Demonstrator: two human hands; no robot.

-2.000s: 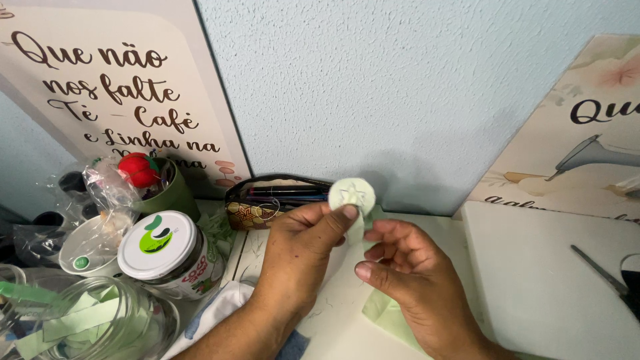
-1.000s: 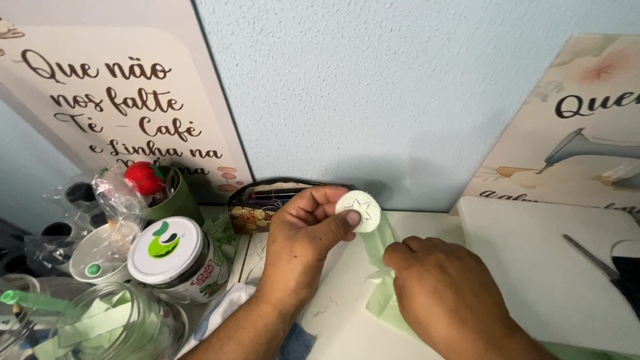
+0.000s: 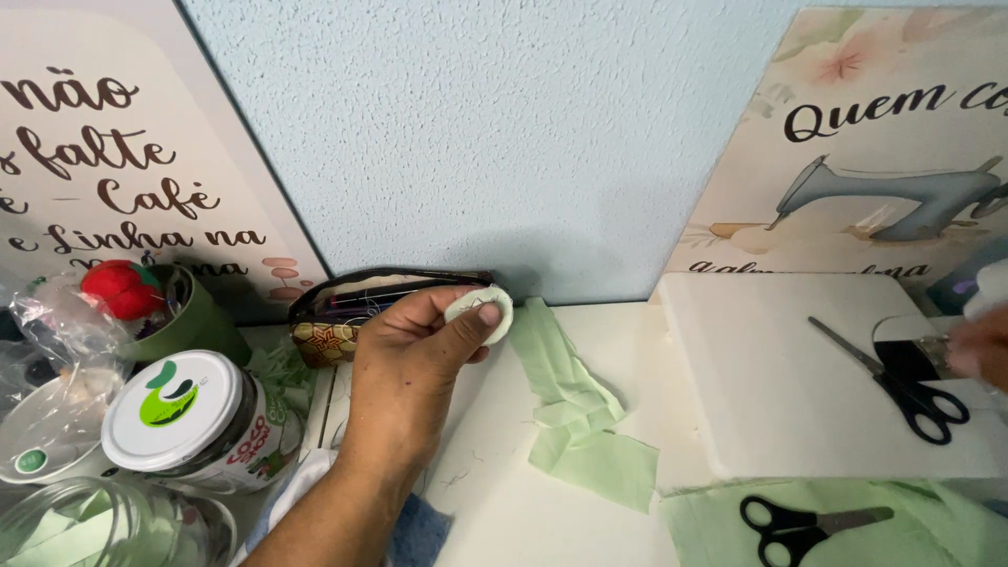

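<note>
My left hand pinches a small round pale green fabric disc between thumb and fingers; the thumb covers part of its stitched face. My right hand is blurred at the right edge, beside black-handled scissors and a dark object on a white board; what its fingers do is unclear. A crumpled light green fabric strip lies on the white table between the hands. A second pair of scissors rests on green fabric at the lower right.
At the left stand a white-lidded jar, a glass jar of green scraps, a green cup and a red pincushion. A patterned pouch sits by the wall. The white board lies at the right, below a sign.
My right hand has let go of the green strip and moved to the far right. The strip now lies on the table. My left hand still holds the disc.
</note>
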